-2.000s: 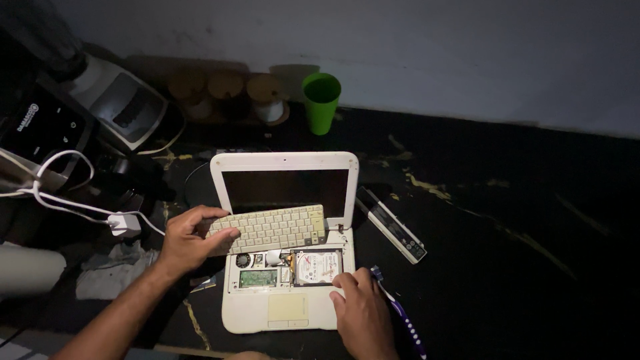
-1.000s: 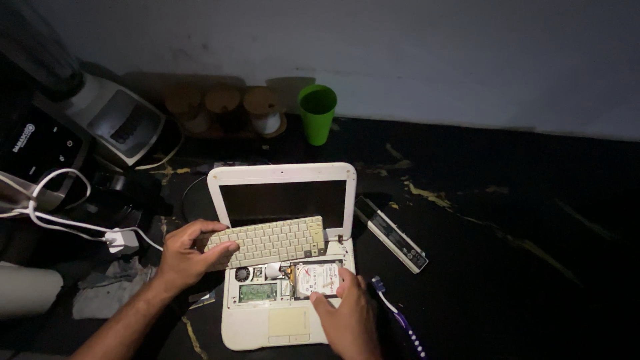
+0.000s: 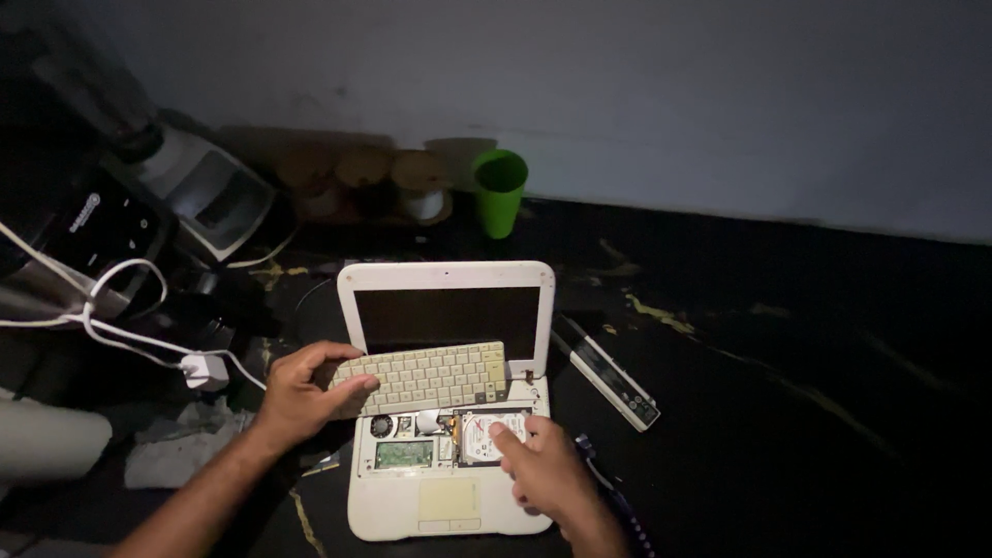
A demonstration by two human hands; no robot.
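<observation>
A small white laptop [image 3: 449, 399] lies with its lid raised and its inside exposed below a dark screen. My left hand [image 3: 318, 391] grips the left end of the detached cream keyboard [image 3: 434, 377], which is tilted over the upper part of the base. My right hand [image 3: 539, 469] is at the hard drive [image 3: 480, 438], its thumb over the drive's label and its fingers by the right edge; whether it grips the drive I cannot tell. Left of the drive are a round fan [image 3: 383, 426], a green circuit board [image 3: 403, 455] and orange wiring. The touchpad [image 3: 449, 500] is in front.
A laptop battery [image 3: 608, 376] lies right of the laptop, a purple-and-white toothbrush-like item [image 3: 612, 488] beside my right wrist. Behind stand a green cup [image 3: 500, 194] and lidded jars [image 3: 418, 186]. At left are a blender base [image 3: 209, 198], white cables with a plug [image 3: 205, 372] and crumpled plastic [image 3: 186, 442].
My right hand has moved from the base's right edge onto the hard drive, with its thumb now over the drive's label. The left hand still holds the keyboard.
</observation>
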